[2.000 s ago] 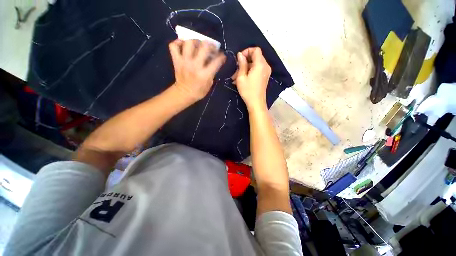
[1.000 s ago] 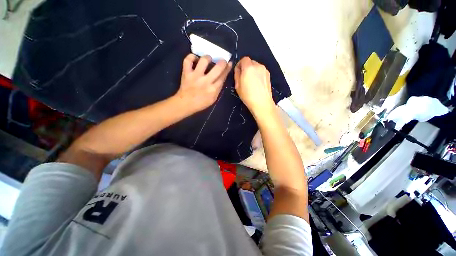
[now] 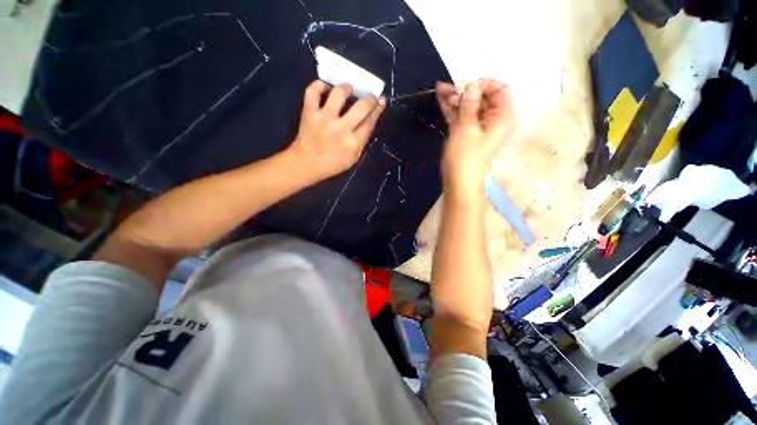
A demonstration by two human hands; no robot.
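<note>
The dark garment panel (image 3: 216, 108) lies on the pale table, covered with white lines. My left hand (image 3: 339, 133) presses on it with spread fingertips along the lower edge of a white card or ruler end (image 3: 349, 73). My right hand (image 3: 475, 108) is raised at the panel's right edge, fingertips pinched. A thin strand of thread (image 3: 415, 95) runs taut from the cloth near my left fingertips to my right fingers. A needle cannot be made out. The curved ruler (image 3: 508, 209) shows beyond the panel, partly hidden behind my right forearm.
At the right lie a dark flat piece (image 3: 622, 66), a yellow scrap (image 3: 620, 116) and a brownish-grey bar (image 3: 647, 129). Pens and small tools, with a green marker (image 3: 561, 305), crowd the table's right edge. Red items (image 3: 376, 290) show below the near edge.
My right hand has moved from beside my left fingertips out to the right, drawing the thread out straight. My left hand stays on the cloth by the white piece.
</note>
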